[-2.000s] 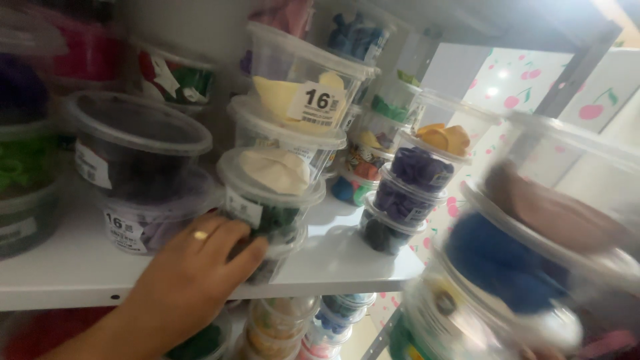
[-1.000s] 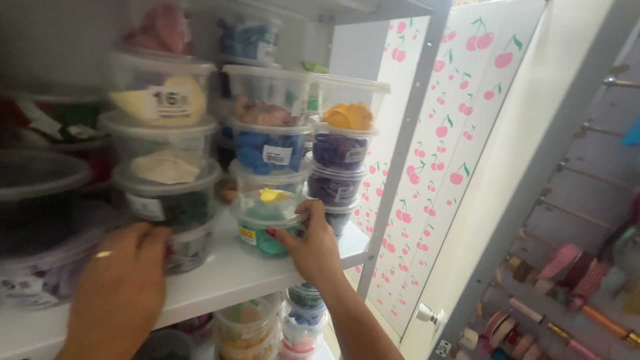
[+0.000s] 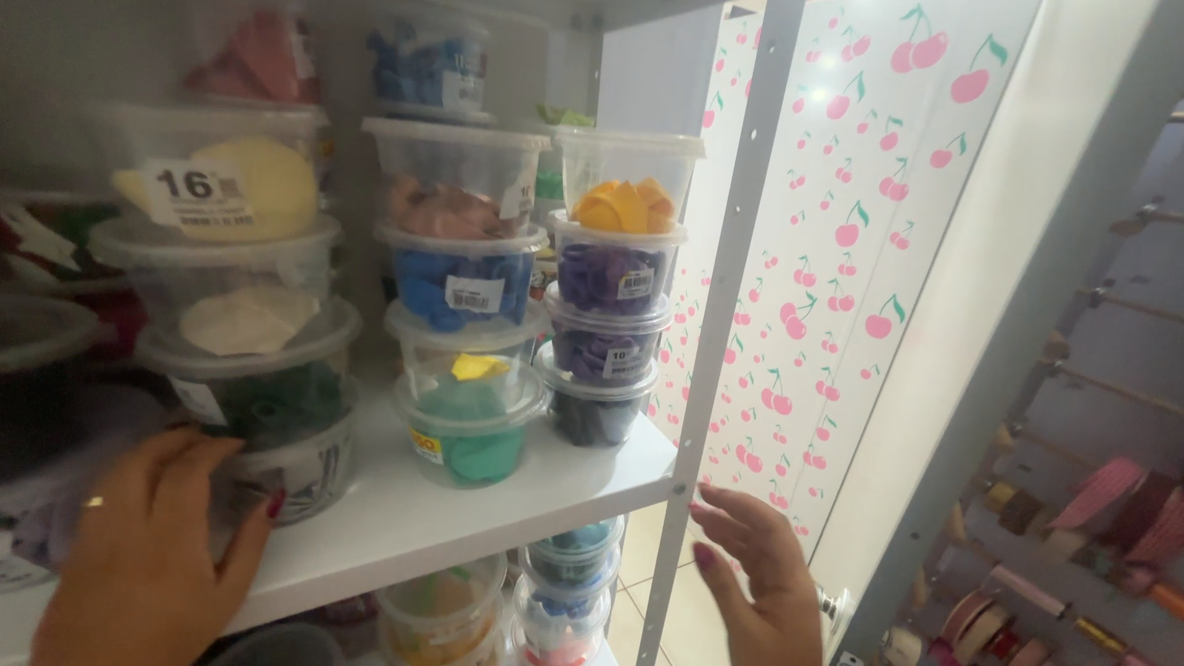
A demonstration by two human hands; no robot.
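My left hand (image 3: pixel 153 546), a ring on one finger, rests its fingertips at the lower tubs of a stack of clear plastic tubs; whether it grips them I cannot tell. The stack's bottom tub (image 3: pixel 301 472) holds dark and pale pieces, with dark green ones (image 3: pixel 277 398) above. My right hand (image 3: pixel 758 573) hangs apart from the shelf's front corner, fingers spread, holding nothing. Between the hands stands a stack with a teal-filled tub (image 3: pixel 481 453) at its base, then yellow, blue (image 3: pixel 416 287) and brown contents. Behind it on the right is a stack with purple tubs (image 3: pixel 601 277) and an orange one (image 3: pixel 638 203).
The white shelf (image 3: pixel 555 499) ends at a perforated grey metal upright (image 3: pixel 712 333). More tubs (image 3: pixel 444 610) stand on a lower level. A cherry-patterned panel (image 3: pixel 860 231) is behind the upright, and ribbon spools (image 3: pixel 971 620) hang on a rack at the right.
My right hand has let go of the teal-filled tub and moved right, off the shelf. The stack with blue and brown contents, at the right two seconds ago, now stands on the shelf.
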